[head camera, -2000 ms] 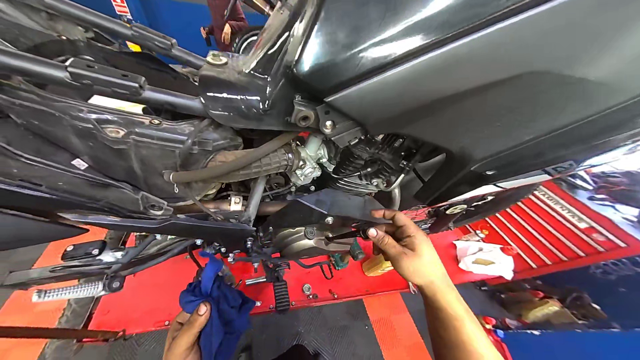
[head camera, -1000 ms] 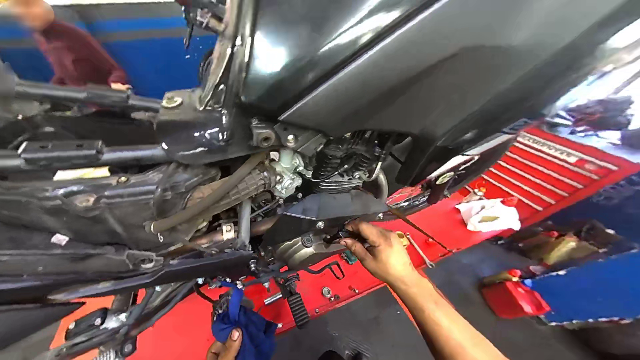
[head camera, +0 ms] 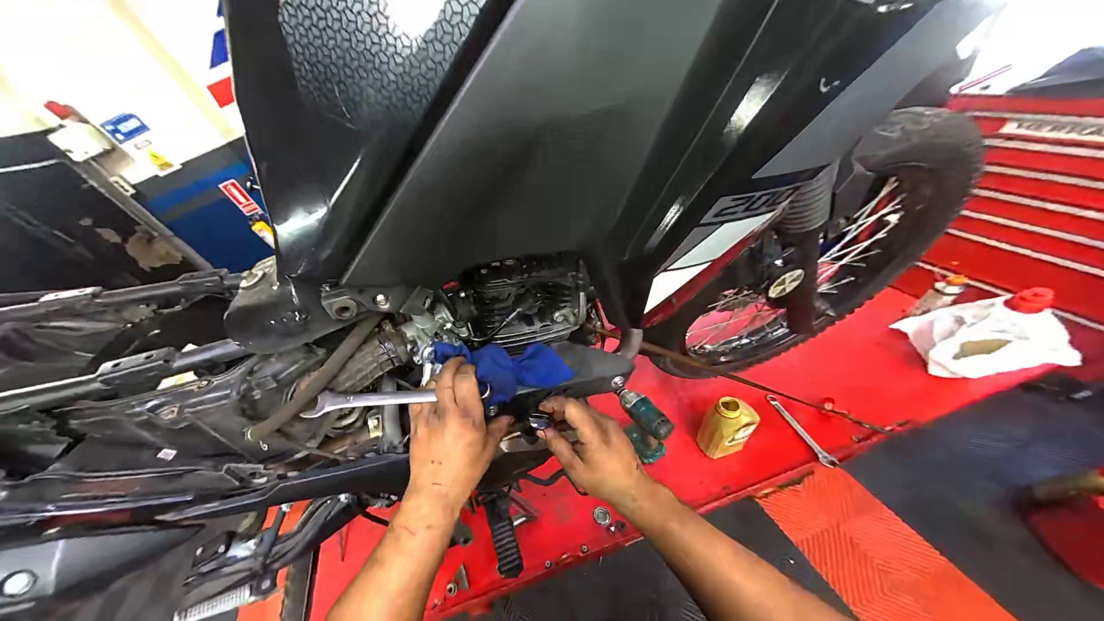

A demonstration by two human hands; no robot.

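Note:
My left hand (head camera: 450, 431) is at the motorcycle's engine, gripping a combination wrench (head camera: 371, 399) whose open end points left. A blue cloth (head camera: 517, 366) lies bunched against its fingers, over the dark engine cover (head camera: 595, 364). Just right of it, my right hand (head camera: 586, 440) has its thumb and fingers closed on a small black part (head camera: 540, 420) at the lower edge of that cover; whether the part is loose or seated cannot be told. Above both hands sits the finned engine cylinder (head camera: 526, 302), with a rubber hose (head camera: 315, 379) to the left.
On the red lift platform (head camera: 681, 423) are a teal cordless tool (head camera: 647, 414), a yellow bottle (head camera: 727, 427), another wrench (head camera: 802, 431) and a white plastic bag (head camera: 992, 341). The front wheel (head camera: 914, 216) stands beyond. A rubber-covered pedal (head camera: 502, 535) juts out below my hands.
My left hand has moved up from below the engine with the blue cloth and now has a wrench. The right hand stays by the cover. The view has swung toward the front wheel.

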